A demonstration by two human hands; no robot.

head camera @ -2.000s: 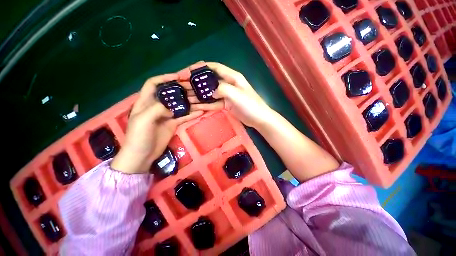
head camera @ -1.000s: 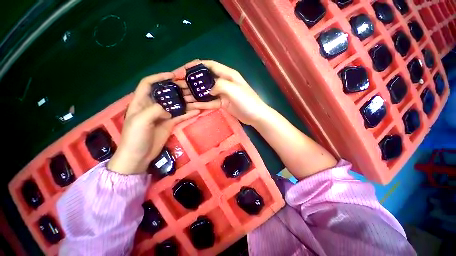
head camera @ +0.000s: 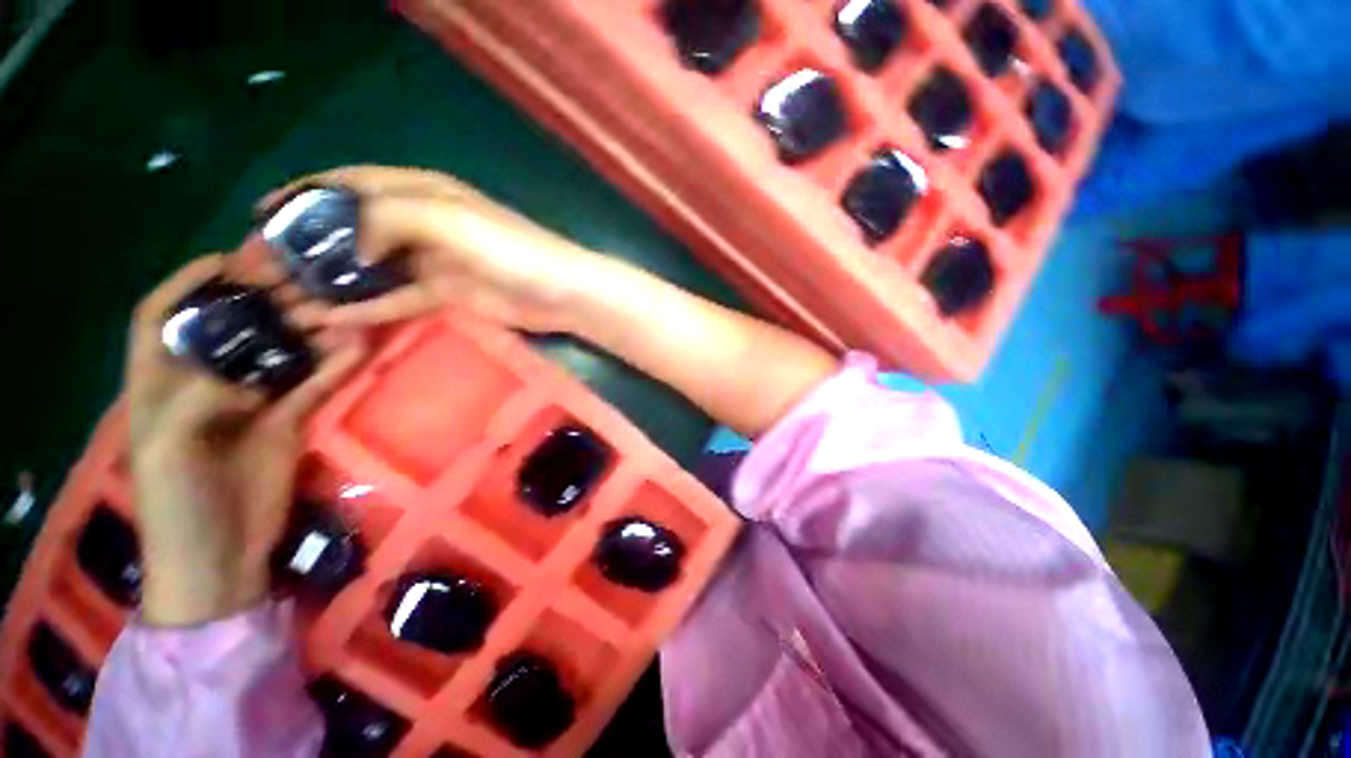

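My left hand [head camera: 200,430] holds a black smartwatch body [head camera: 237,335] at the left, above the coral foam tray. My right hand [head camera: 430,245] holds a second smartwatch body [head camera: 319,237] beside it. Both glass faces point up and show white glare; no lit text can be made out, and the picture is blurred. The foam tray [head camera: 600,689] lies below the hands with black watch bodies in most visible pockets. One pocket [head camera: 430,400] near my right wrist holds no watch.
A thick stack of coral trays [head camera: 711,208] stands at the upper right, its top pockets holding watch bodies. The dark green bench [head camera: 89,133] carries small white scraps. At the right are blue floor, a red frame [head camera: 1185,289] and a brown carton [head camera: 1185,501].
The view has swung to the right, so hands and trays appear further left. Both watches are still held. Their white icons no longer show; glare covers the glass.
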